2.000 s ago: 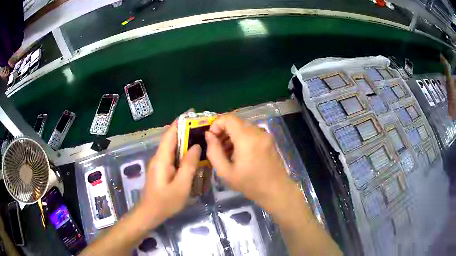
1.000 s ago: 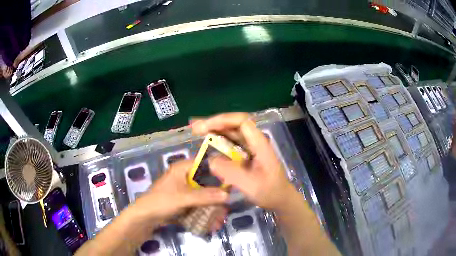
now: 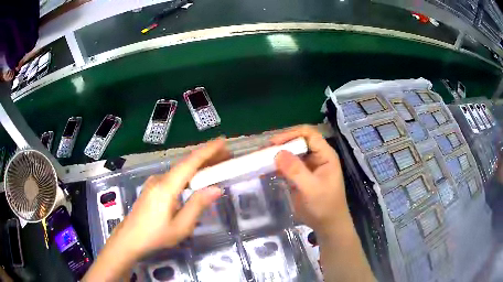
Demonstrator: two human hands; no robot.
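Note:
A white phone body point(image 3: 248, 165) is held edge-on above the tray, its long white side facing me; its screen and keypad are hidden. My left hand point(image 3: 171, 193) grips its left end between thumb and fingers. My right hand point(image 3: 314, 176) grips its right end, thumb on the near side. Below is a clear blister tray point(image 3: 237, 234) with white back housings point(image 3: 162, 272) in its pockets, some covered by my hands and arms.
Finished handsets point(image 3: 202, 108) lie on the green conveyor belt point(image 3: 265, 82) behind. Front housings point(image 3: 394, 160) on a foam sheet point(image 3: 469, 226) stand right. A desk fan point(image 3: 32, 184) and smartphone point(image 3: 67, 239) are left. A person's hand point(image 3: 7, 72) shows far left.
The phone has turned from its yellow-framed face to its white side, and my hands have moved to its two ends. The handsets on the belt have shifted right in view.

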